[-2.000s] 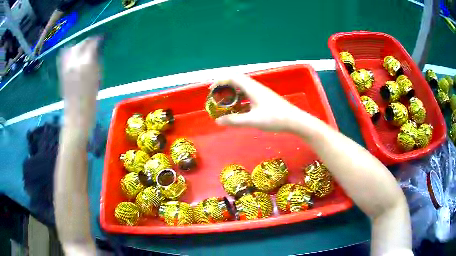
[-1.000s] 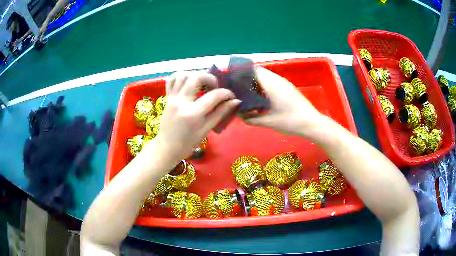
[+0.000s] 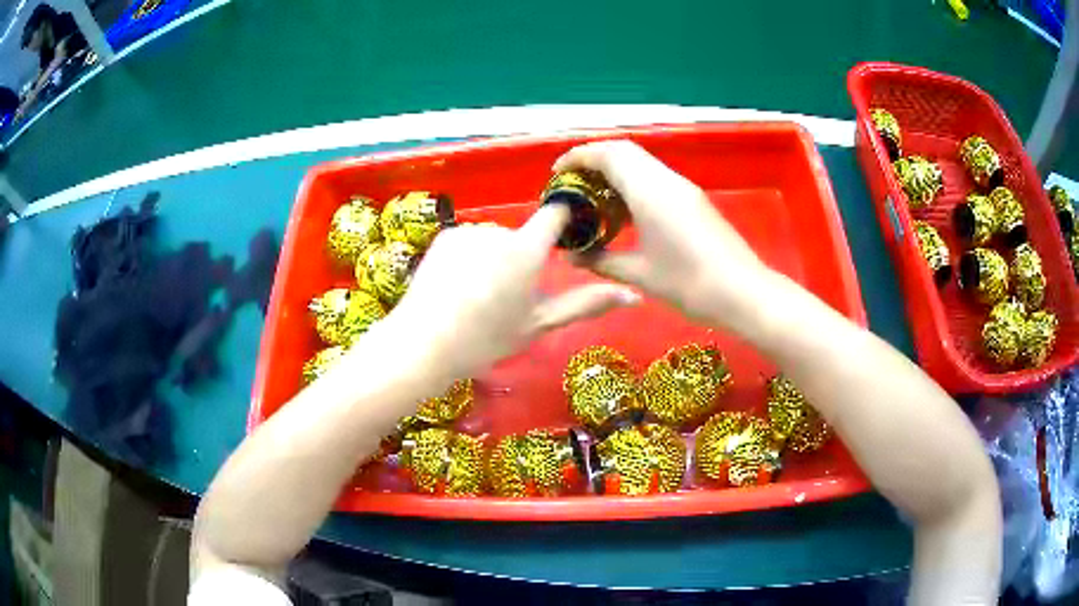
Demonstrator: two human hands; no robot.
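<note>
A shiny gold shell [image 3: 600, 202] with dark lines is held above the upper middle of the red work tray [image 3: 663, 507]. Its round open end faces my left side and looks black inside. My right hand [image 3: 663, 219] grips the shell from the right. My left hand [image 3: 503, 278] reaches to the opening, with a finger at or in it and the thumb extended below. Whether the left hand holds anything is hidden. Several gold shells [image 3: 640, 456] lie along the tray's left and near sides.
A pile of black pieces [image 3: 130, 343] lies on the bench left of the tray. A red perforated basket [image 3: 905, 272] with gold shells stands at right, clear plastic [image 3: 1029, 462] below it. A cardboard box [image 3: 89, 521] is at lower left. Part of a person shows at upper left.
The black piece held spread over the shell now shows only as black in its opening. My left hand has moved against the opening. The view has shifted slightly.
</note>
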